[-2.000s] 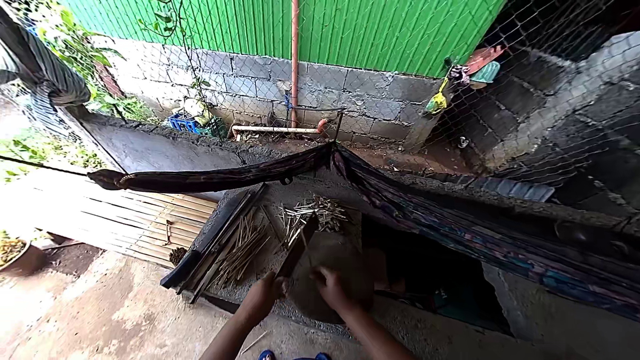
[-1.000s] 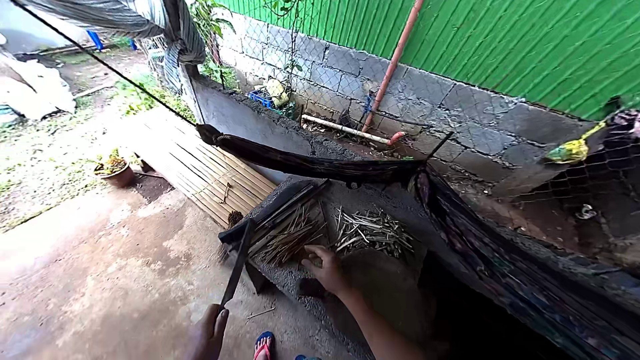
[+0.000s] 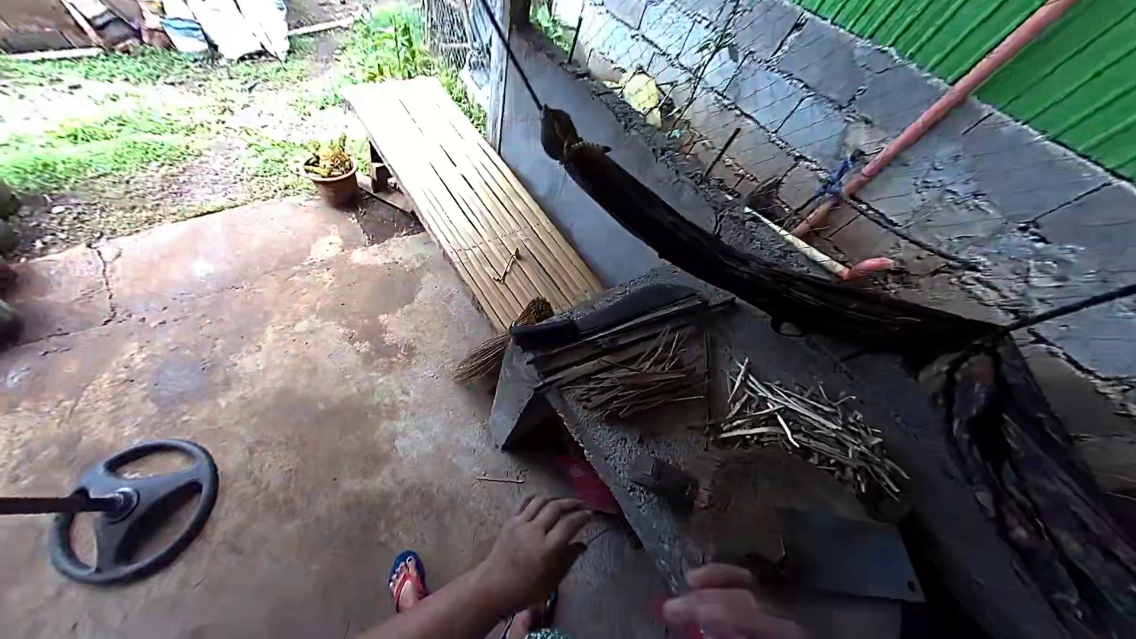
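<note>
My left hand point(image 3: 540, 543) is over the concrete floor beside the ledge, fingers apart and nothing seen in it. My right hand point(image 3: 728, 603) is blurred at the bottom edge, partly cut off; whether it holds anything is unclear. Just right of it, a wide metal blade point(image 3: 848, 552) with a small hole near one corner is over the shaded ledge; its handle is not visible. A dark block point(image 3: 661, 479) sits at the ledge's near side. A pile of short split sticks point(image 3: 812, 426) lies beyond, with a bundle of thin brown sticks point(image 3: 635, 373) to its left.
A bamboo bench point(image 3: 470, 195) adjoins the ledge, with a stick broom point(image 3: 497, 346) near its end. A dark hammock point(image 3: 754, 266) hangs low across the ledge. A steering wheel point(image 3: 133, 510) is at lower left. A potted plant point(image 3: 335, 182) stands by the bench.
My left hand held a long dark blade in both earlier frames; now it shows none. My right hand has left the area by the stick bundle. The view has swung left.
</note>
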